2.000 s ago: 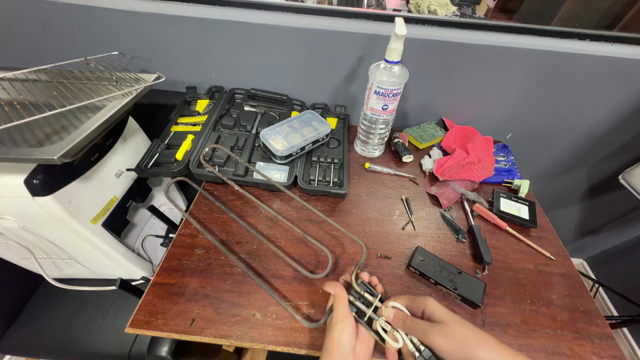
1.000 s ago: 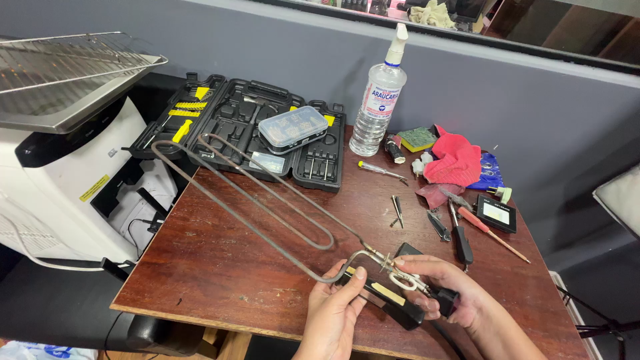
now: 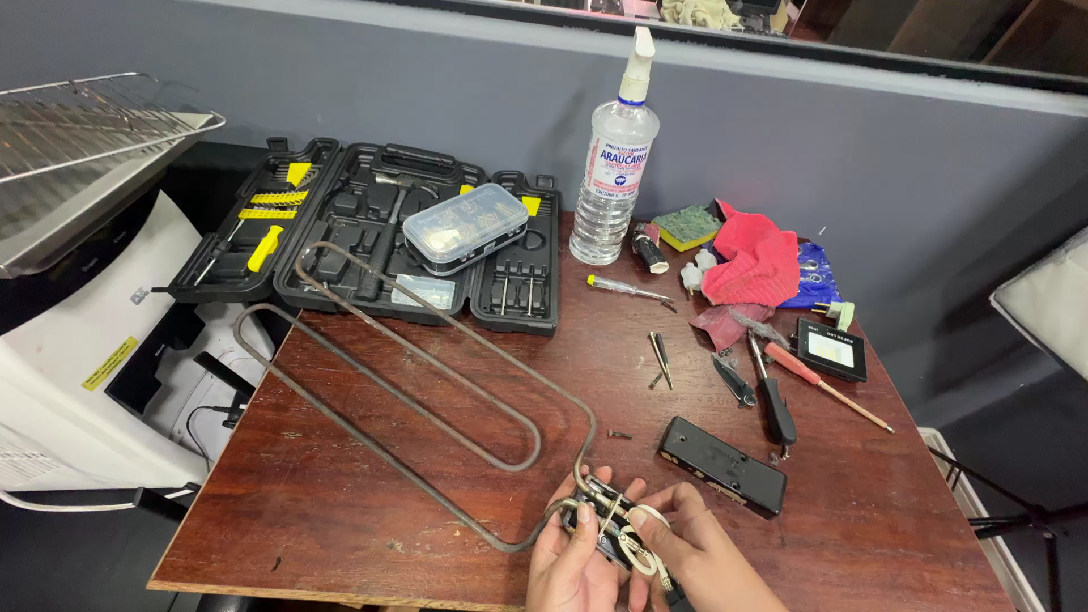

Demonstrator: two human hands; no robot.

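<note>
A bent tubular heating element [image 3: 416, 391] stretches over the wooden table from the black terminal housing [image 3: 608, 518] at its near end. My left hand [image 3: 569, 552] grips that housing from the left, thumb on top beside the metal tube. From the right, my right hand [image 3: 693, 544] pinches the white insulated wires [image 3: 642, 557] looped over the housing. Some of its fingers are hidden beneath. A black plastic cover [image 3: 722, 466] lies on the table just right of my hands, with a small screw [image 3: 620, 434] to its left.
Behind the element lies an open tool case [image 3: 374, 289] with a clear-lidded box [image 3: 466, 228] on it. A spray bottle [image 3: 614, 170], sponge [image 3: 687, 226], red cloth [image 3: 752, 255], red-handled screwdriver [image 3: 795, 363], black-handled tool [image 3: 775, 412] and small LED floodlight [image 3: 831, 349] stand or lie at the back right.
The black cover, near my hands and partly behind them one second ago, now lies apart on the table to their right. My hands with the element's terminal end have moved lower and nearer the front edge.
</note>
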